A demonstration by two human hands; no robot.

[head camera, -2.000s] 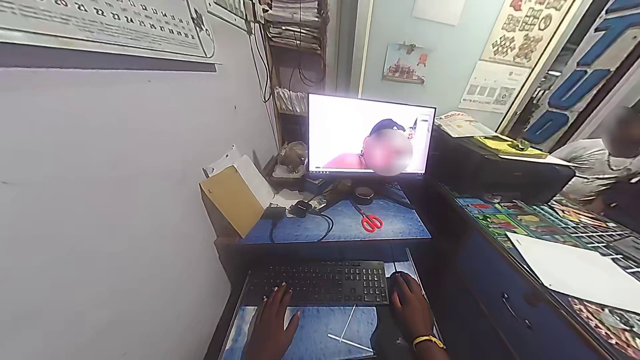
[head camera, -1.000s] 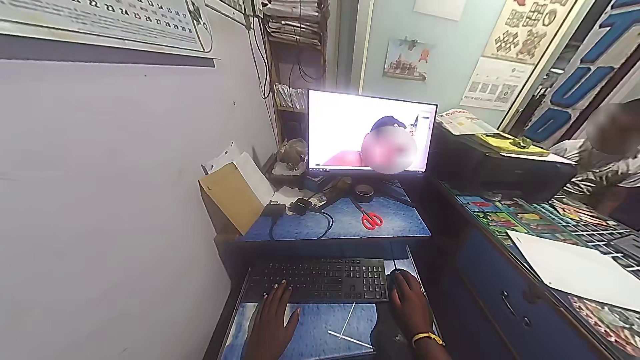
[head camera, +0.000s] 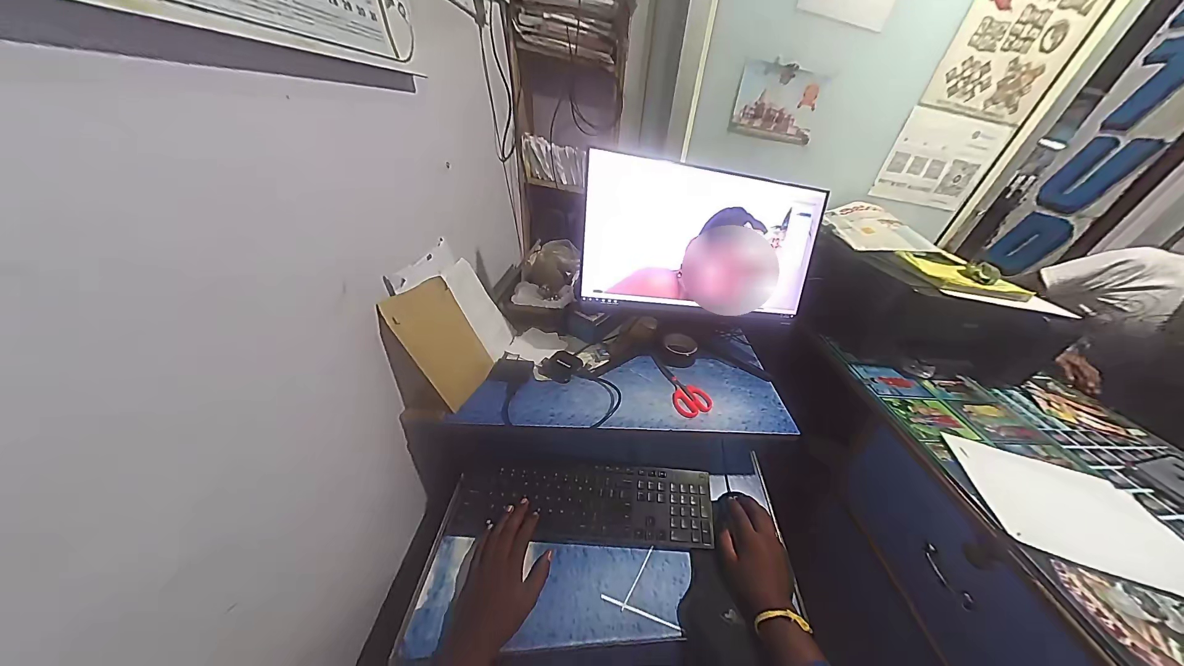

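My left hand (head camera: 499, 578) rests on the blue keyboard tray, its fingertips at the lower left edge of a black computer keyboard (head camera: 601, 504). My right hand (head camera: 754, 550), with a yellow band at the wrist, lies over a dark computer mouse (head camera: 731, 499) just right of the keyboard. A lit monitor (head camera: 647, 231) stands on the desk above, showing a person with a blurred face. Red-handled scissors (head camera: 692, 400) lie on the blue desktop in front of it, near a roll of tape (head camera: 679, 348) and a black cable (head camera: 615, 398).
At left on the desk, a brown folder (head camera: 439, 342) leans with papers by the wall. On the right, a counter with a white sheet (head camera: 1064, 509) holds a black printer (head camera: 943, 324); another person's hand (head camera: 1079, 370) is beside it.
The person at the far right has leaned forward and lower, toward the counter. My hands have not plainly moved.
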